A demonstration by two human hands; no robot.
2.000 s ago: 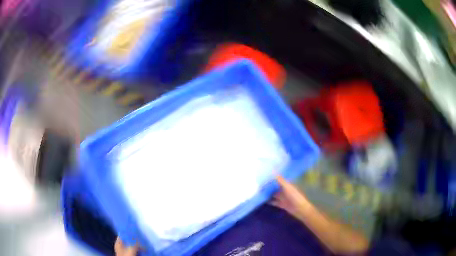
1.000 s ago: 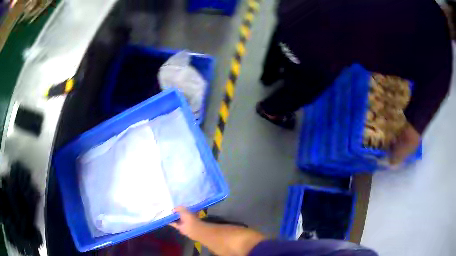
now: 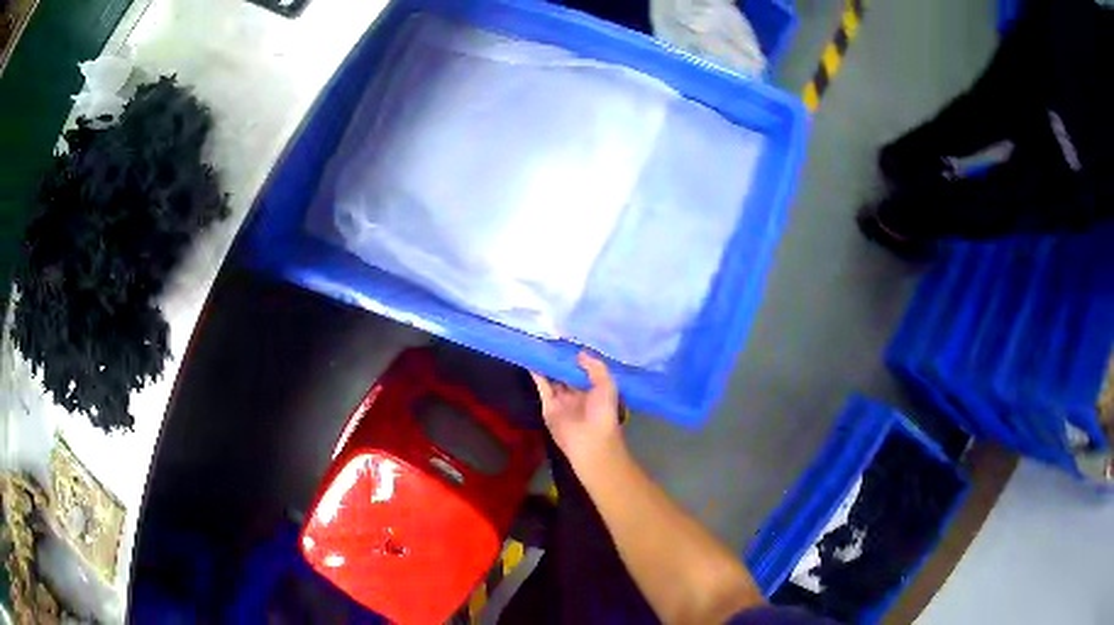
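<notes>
A large shallow blue tray (image 3: 745, 244) is at the top middle, tilted in view. A thin white liner (image 3: 489, 183) with folds and uneven edges lies in its bottom. My right hand (image 3: 580, 403) grips the near long rim toward its right end, with fingertips over the rim; part of the hand is hidden by the tray wall. The tray's left end overlaps the bench edge; whether it rests there I cannot tell. My left hand is not in view.
A red stool (image 3: 409, 525) stands below the tray. Spiky black parts (image 3: 116, 244) are heaped on the pale bench (image 3: 263, 73). Stacked blue trays (image 3: 1002, 336) and a blue box with black contents (image 3: 898, 513) are at right. A person's dark-clothed legs (image 3: 977, 183) are at upper right.
The tray has moved up and right in view, its left end now over the bench edge. My right hand still holds its rim. The red stool has come clearly into view.
</notes>
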